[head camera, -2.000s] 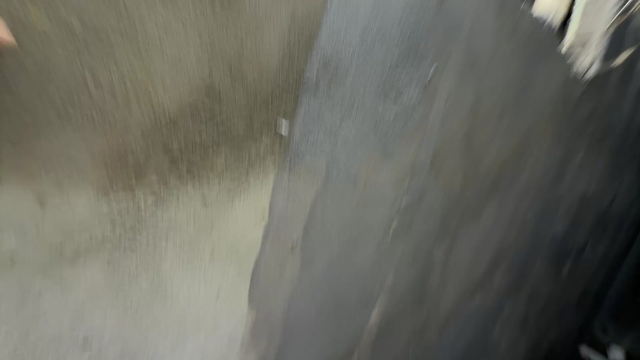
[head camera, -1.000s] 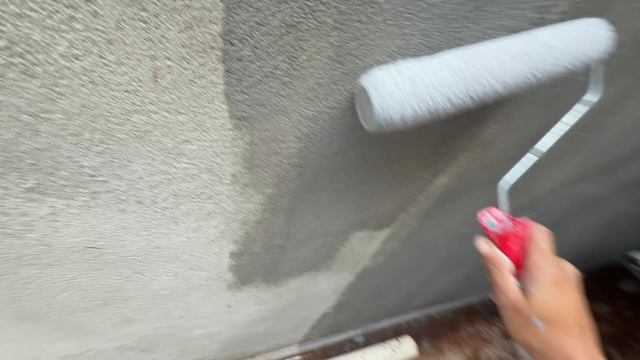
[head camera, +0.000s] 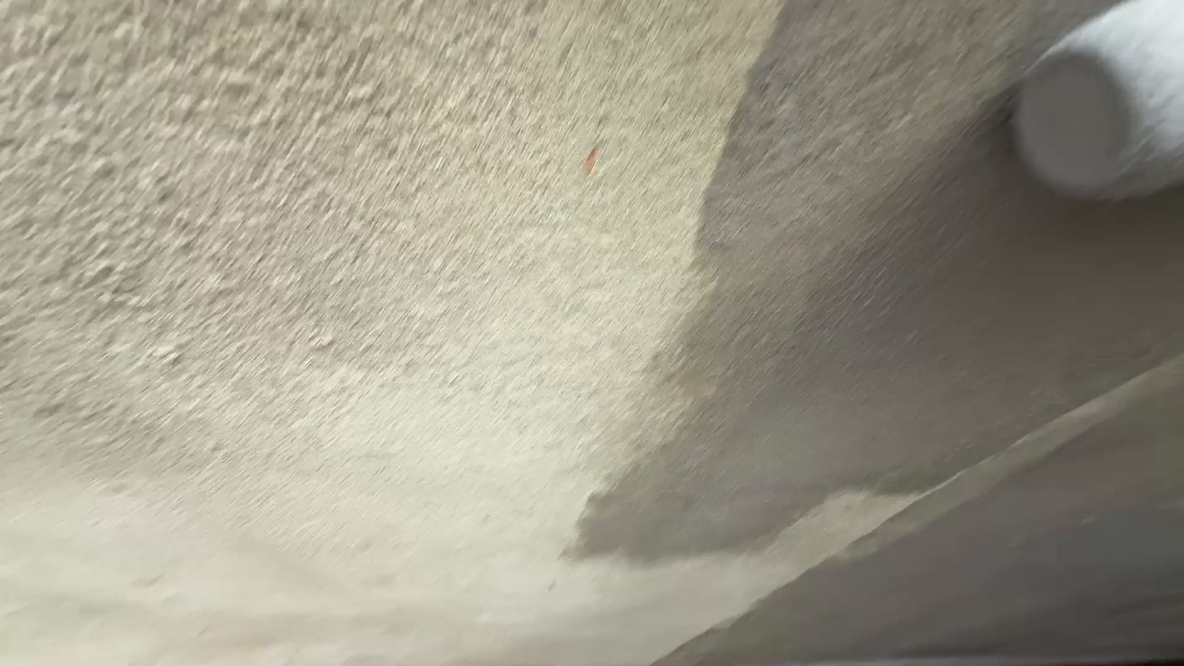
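The end of a white paint roller (head camera: 1101, 120) shows at the upper right edge, close to the rough wall (head camera: 324, 240); its frame and handle are outside the view. Below and left of the roller lies a dark, wet-looking coated area (head camera: 832, 370) with an uneven left edge. Neither my left hand nor my right hand is in the picture, so what they hold cannot be seen.
Pale uncoated wall fills the left and the bottom left. A light diagonal strip (head camera: 1045, 435) parts the coated area from a darker grey surface (head camera: 999, 573) at the lower right. A small orange mark (head camera: 591, 161) is on the pale wall.
The view has swung strongly. One second ago my right hand held the roller's red handle in view; now the hand and handle are out of frame and only the roller's end shows.
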